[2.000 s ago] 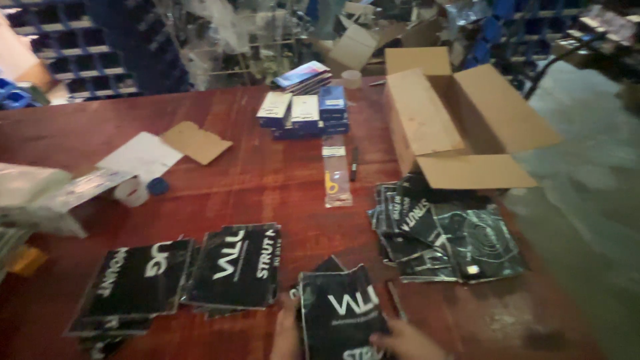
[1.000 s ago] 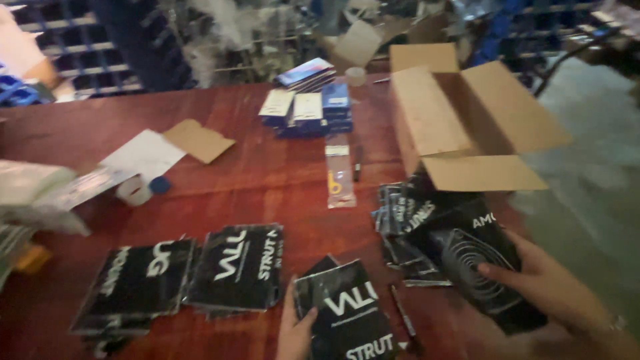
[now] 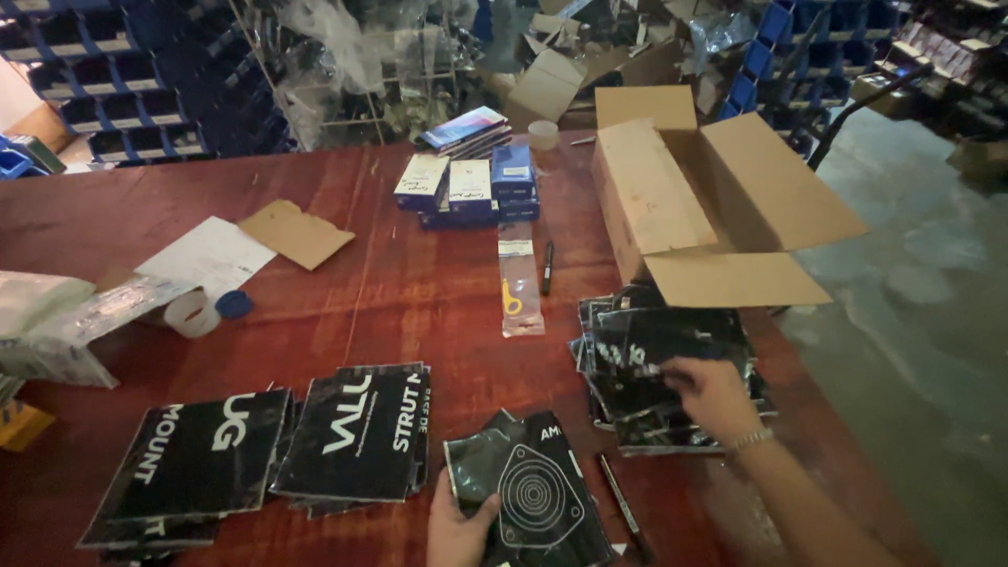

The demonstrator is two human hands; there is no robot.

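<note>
My left hand (image 3: 461,524) grips the left edge of a black printed plastic packet (image 3: 535,492) at the bottom centre, its thumb on top; a ringed drawing shows on the packet. More packets peek out beneath it. At the right, my right hand (image 3: 709,394) rests its bent fingertips on a pile of black plastic packets (image 3: 669,339); whether it grips the top one is unclear. Two further stacks of black packets (image 3: 213,457) (image 3: 354,433) lie at the left. A black marker pen (image 3: 618,496) is between my hands.
An open cardboard box (image 3: 654,189) stands behind the right pile. Small blue and white boxes (image 3: 470,185), a clear bag with a yellow piece (image 3: 520,291) and another black pen (image 3: 547,268) lie mid-table. Cardboard (image 3: 295,234), a blue cap (image 3: 234,304) and plastic wrapping (image 3: 55,315) are at the left.
The packet with the ringed drawing, in my right hand one second ago, now lies on the central packets under my left hand. My right hand has moved to the right pile.
</note>
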